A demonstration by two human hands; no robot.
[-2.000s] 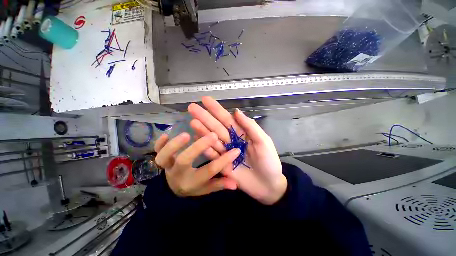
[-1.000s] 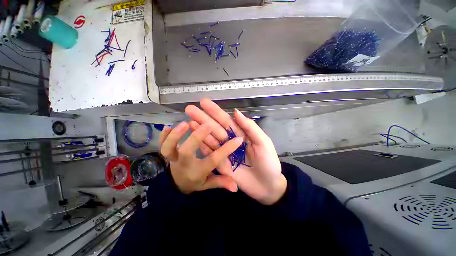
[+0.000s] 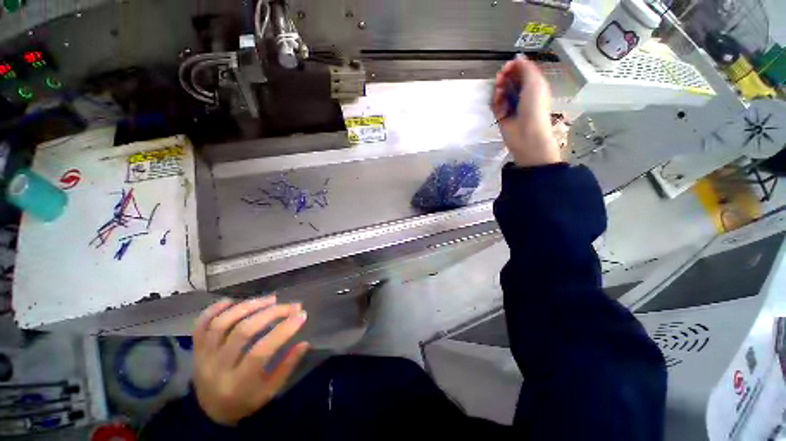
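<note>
My right hand (image 3: 527, 108) is raised at the upper right, over the back of the tray beyond the bag. Its fingers are curled around dark-blue wire pieces (image 3: 513, 97), partly hidden by the fingers. My left hand (image 3: 246, 353) is low at the left, in front of the tray, empty with fingers apart. The collection tray (image 3: 362, 191) holds loose blue wire pieces (image 3: 297, 198) at the left. A clear bag of blue pieces (image 3: 446, 187) lies at its right; the bag's mouth is hard to make out.
The white side cover (image 3: 65, 267) carries red and blue wires (image 3: 125, 220) and a teal cylinder (image 3: 37, 195). A metal machine head (image 3: 284, 52) is behind the tray. A white cup (image 3: 622, 33) stands at the back right. A ruler strip (image 3: 345, 243) runs along the tray front.
The view has shifted to show more of the machine. My right hand has moved from beside my left hand up and right, closing around the blue pieces. My left hand has come away, lower left.
</note>
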